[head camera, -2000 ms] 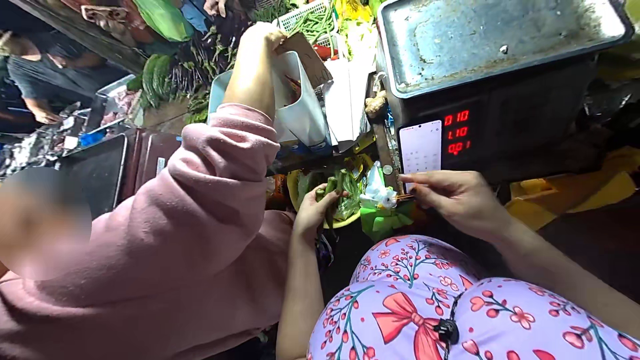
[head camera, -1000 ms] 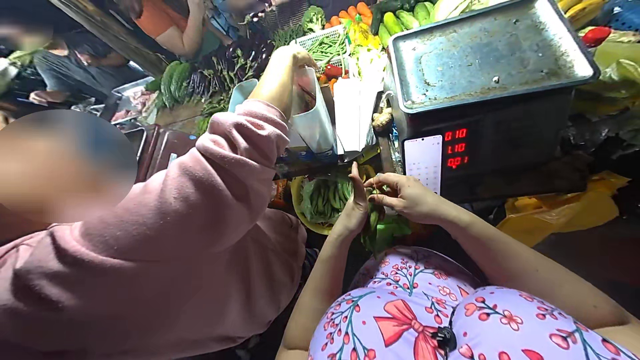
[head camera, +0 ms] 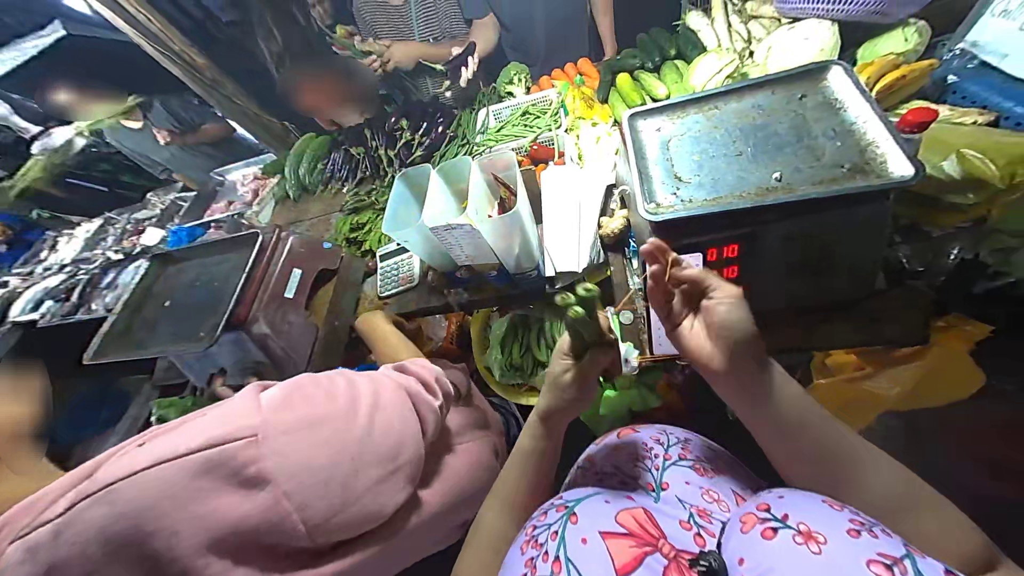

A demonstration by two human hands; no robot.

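Note:
My left hand (head camera: 578, 374) is closed around a bunch of green okra-like pods (head camera: 586, 316), their stem ends up. My right hand (head camera: 704, 308) is raised to its right, in front of the digital scale, with a thin orange rubber band (head camera: 669, 268) at its fingers. A phone (head camera: 662, 336) lies behind the right hand, partly covered. Left of my left hand is a yellow basin (head camera: 482, 352) with bagged green pods (head camera: 520, 344). More thin orange bands hang by a small white item (head camera: 628, 356) between the hands.
The scale's metal tray (head camera: 768, 148) stands ahead on the right. Upright plastic containers (head camera: 512, 224) and a calculator (head camera: 398, 270) stand ahead on the left, with vegetables beyond. A co-worker in a pink top (head camera: 344, 448) is close on my left. A yellow plastic bag (head camera: 904, 376) lies at the right.
My hands were together over the pods one second ago; now the right is apart, raised to the right. The co-worker's arm has come down from the plastic containers. The view has shifted.

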